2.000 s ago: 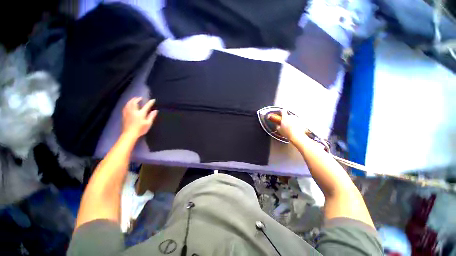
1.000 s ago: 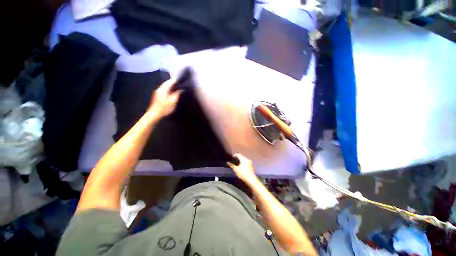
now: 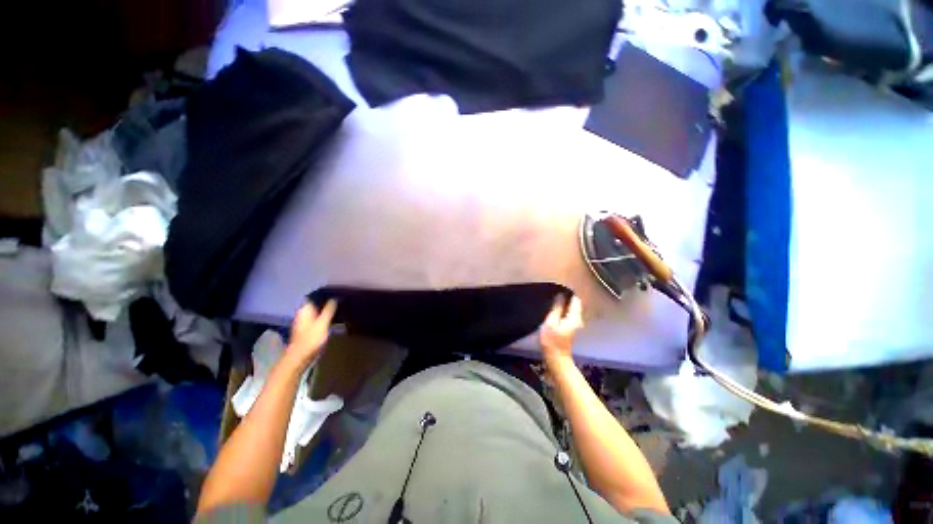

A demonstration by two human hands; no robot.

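Note:
The black garment panel (image 3: 440, 315) shows as a narrow dark strip at the near edge of the pale pressing table (image 3: 450, 205). My left hand (image 3: 313, 325) grips its left end and my right hand (image 3: 560, 325) grips its right end. The panel sags between them and hangs partly over the edge; its lower part is hidden near my body. The steam iron (image 3: 622, 254), with a brown wooden handle, rests on the table to the right of my right hand, touched by neither hand.
A dark draped cloth stack (image 3: 240, 174) lies at the table's left edge and a black pile (image 3: 486, 46) at the back. A flat charcoal piece (image 3: 652, 110) lies right rear. The iron's cord (image 3: 752, 396) runs right. A blue-sided white table (image 3: 859, 225) stands at right.
My right hand has let go of the iron and taken the panel. The panel, spread flat, then half lifted, is now gathered at the near edge between both hands.

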